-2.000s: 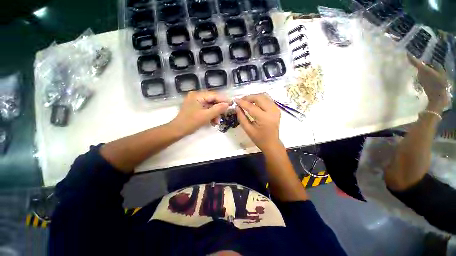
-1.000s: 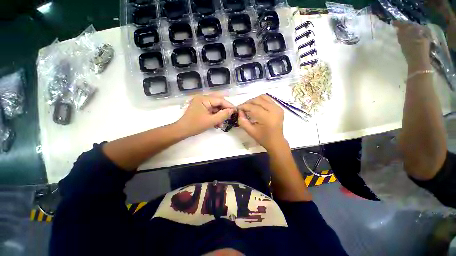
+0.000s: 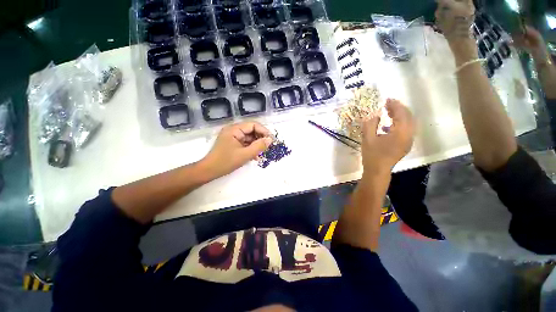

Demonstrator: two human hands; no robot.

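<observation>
A small loose pile of tiny black components (image 3: 275, 152) lies on the white sheet. My left hand (image 3: 239, 146) is just left of the pile, thumb and forefinger pinched together near its upper edge; a tiny part may be at the fingertips, too small to tell. My right hand (image 3: 388, 135) is over the right edge of the heap of small pale parts (image 3: 358, 109), thumb and forefinger apart and curled; I cannot tell whether it holds a piece. Dark tweezers (image 3: 332, 132) lie between the black pile and the pale heap.
A clear blister tray (image 3: 143, 103) of black housings lies beyond my hands. Black strip parts (image 3: 350, 64) form a column right of it. Clear bags (image 3: 61, 109) and a single black housing (image 3: 60, 153) are at left, another bag (image 3: 393, 39) upper right. Another person's arm (image 3: 481, 109) reaches in at right.
My right hand has left my left hand and moved right to the pale heap, uncovering more of the black pile. The neighbour's arm has moved left and up. The whole view has shifted slightly.
</observation>
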